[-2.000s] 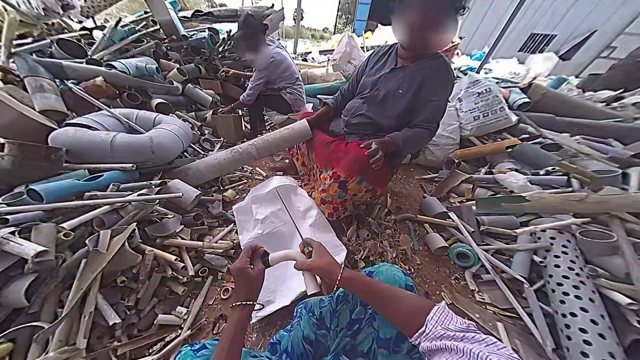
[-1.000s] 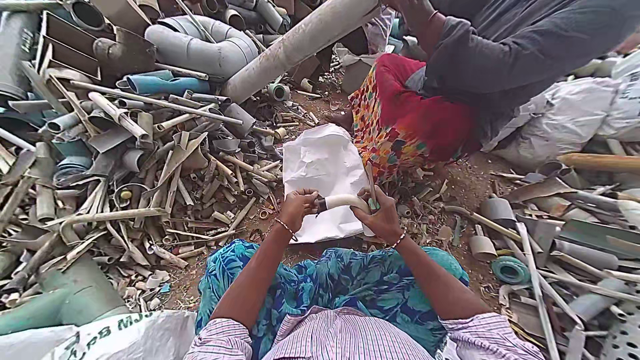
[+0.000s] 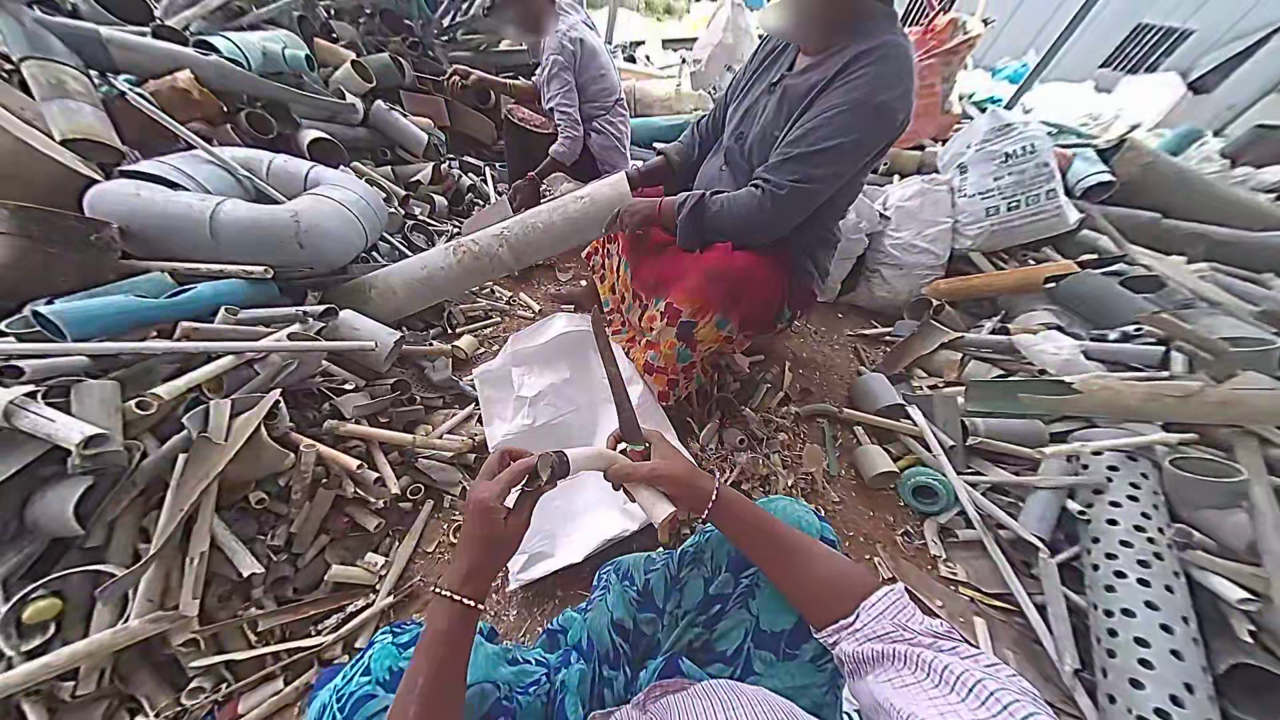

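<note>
A bent white plastic pipe (image 3: 592, 460) is held between my hands, above a white sheet (image 3: 545, 385) on the ground. My left hand (image 3: 505, 490) grips its dark-ringed left end with the fingertips. My right hand (image 3: 665, 475) grips the bend, where the pipe's other arm points down toward my lap. A long dark blade (image 3: 615, 385), with green near its base, stands up from my right hand; its handle is hidden in the fingers. Whether the blade touches the pipe, I cannot tell.
Heaps of scrap plastic pipe (image 3: 290, 480) lie on both sides. A seated person (image 3: 800, 150) ahead holds a long grey pipe (image 3: 490, 245); another person (image 3: 585, 90) sits farther back. White sacks (image 3: 1005, 180) and a perforated pipe (image 3: 1140, 580) are at the right.
The view has tilted up since one second ago. My hands still hold the bent pipe. The person ahead now has both hands at the grey pipe's end, unlike two seconds ago.
</note>
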